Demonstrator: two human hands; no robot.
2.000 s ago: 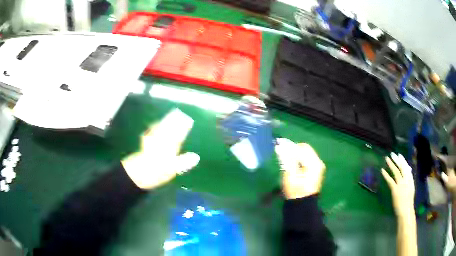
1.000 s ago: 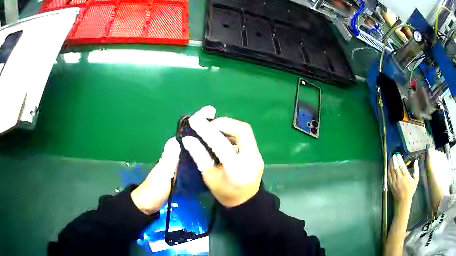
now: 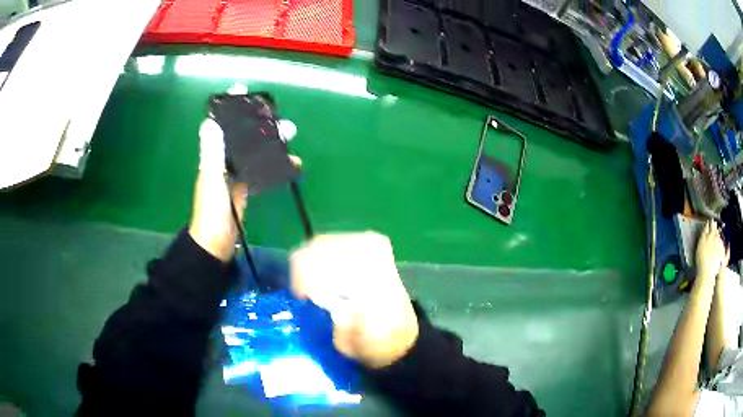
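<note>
My left hand (image 3: pixel 213 195) holds a black phone housing (image 3: pixel 257 147) from beneath and at its sides, white tips on the fingers. The housing's dark block is at the far end and its thin open frame points toward me. My right hand (image 3: pixel 358 297) is blurred beside the frame's near end; whether it grips anything is not clear. Crinkled blue protective film (image 3: pixel 277 350) lies at the bench front, partly behind my right hand. Another phone housing (image 3: pixel 487 181) lies on the green mat, with a blue area and camera rings at its near end.
A white slanted fixture (image 3: pixel 73 89) stands at the left. A red tray (image 3: pixel 261 24) and black trays (image 3: pixel 497 61) are at the back. At the right are a blue machine with a green button (image 3: pixel 670 272) and another person's forearms (image 3: pixel 692 326).
The held housing has moved forward and left with my left hand. My right hand has come off its dark block and moved back toward me. The other person's hands have shifted.
</note>
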